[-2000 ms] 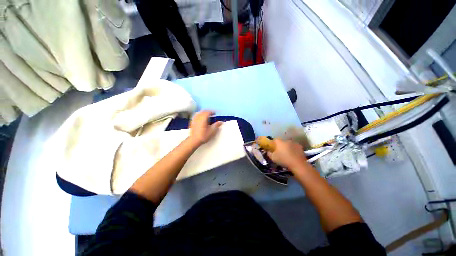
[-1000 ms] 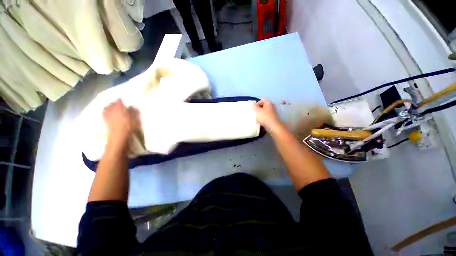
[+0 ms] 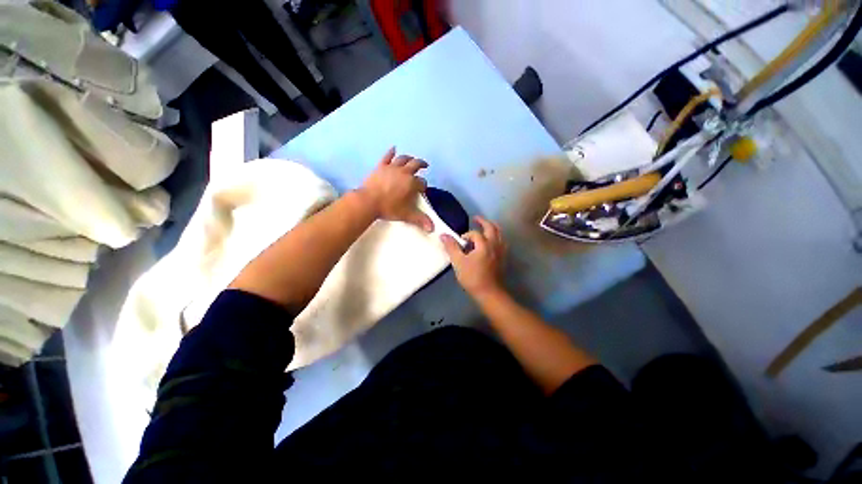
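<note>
A cream jacket (image 3: pixel 236 222) lies over the navy padded board, whose rounded right end (image 3: pixel 446 210) shows past the cloth. Its sleeve (image 3: pixel 364 284) lies along the board towards the right. My left hand (image 3: pixel 399 192) grips the far side of the sleeve's open end. My right hand (image 3: pixel 478 257) pinches the near side of the same edge. The edge is drawn straight between my two hands. The steam iron (image 3: pixel 605 204), with a yellow-tan handle, stands at the table's right end, touched by neither hand.
The light blue table (image 3: pixel 430 104) has a brown scorch stain beside the iron. Hoses and cables (image 3: pixel 728 123) rise from the iron to the upper right. A white bar (image 3: pixel 233 146) stands at the far side. Cream jackets (image 3: pixel 57 180) hang at left. A person's dark legs (image 3: pixel 248 47) show behind.
The iron was in my right hand two seconds ago and was on its rest one second ago. My left hand has moved right from the jacket's body to the sleeve end. The view has turned.
</note>
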